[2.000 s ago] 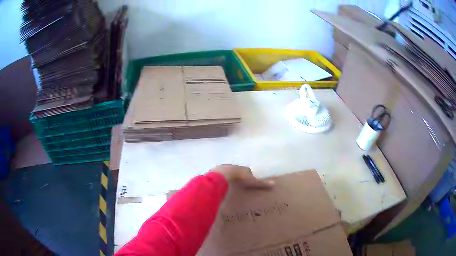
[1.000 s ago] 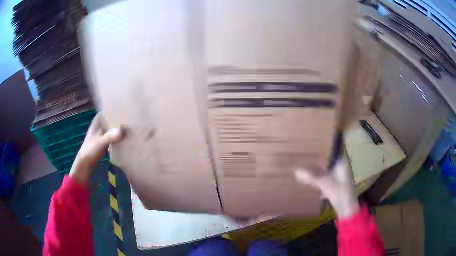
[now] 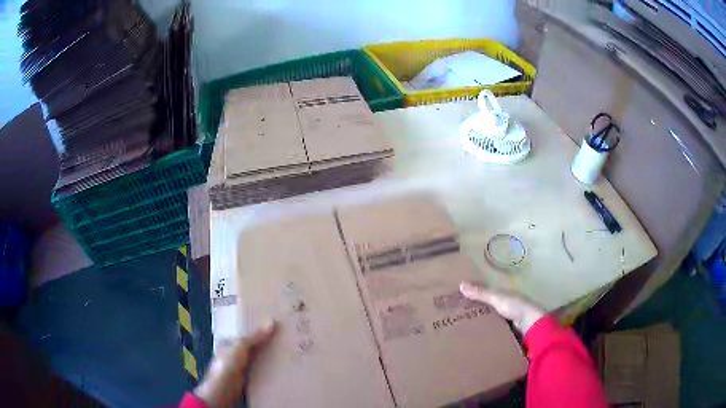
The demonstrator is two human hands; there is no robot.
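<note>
A brown flat carton [image 3: 318, 263] lies low over the front of the pale table, its centre fold line running away from me and dark bars on its right half. My left hand [image 3: 237, 362] holds its left edge near the front. My right hand [image 3: 503, 307] holds its right edge, thumb on top; its other fingers are hidden. No marker shows in either hand. A masking tape ring [image 3: 506, 250] lies just right of the carton. The carton stack [image 3: 263, 131] sits at the table's back left.
A white fan [image 3: 495, 135], a pen cup [image 3: 589, 162] with black-handled scissors and black markers [image 3: 603, 211] stand or lie on the right. Green [image 3: 135, 207] and yellow [image 3: 454, 49] crates border the table. A tall cardboard panel [image 3: 629, 135] stands right. Cardboard [image 3: 641, 366] lies low right.
The carton was raised upright before my face a second ago and is now lowered flat over the table. Both hands have stayed on its sides. The stack and tape ring show again.
</note>
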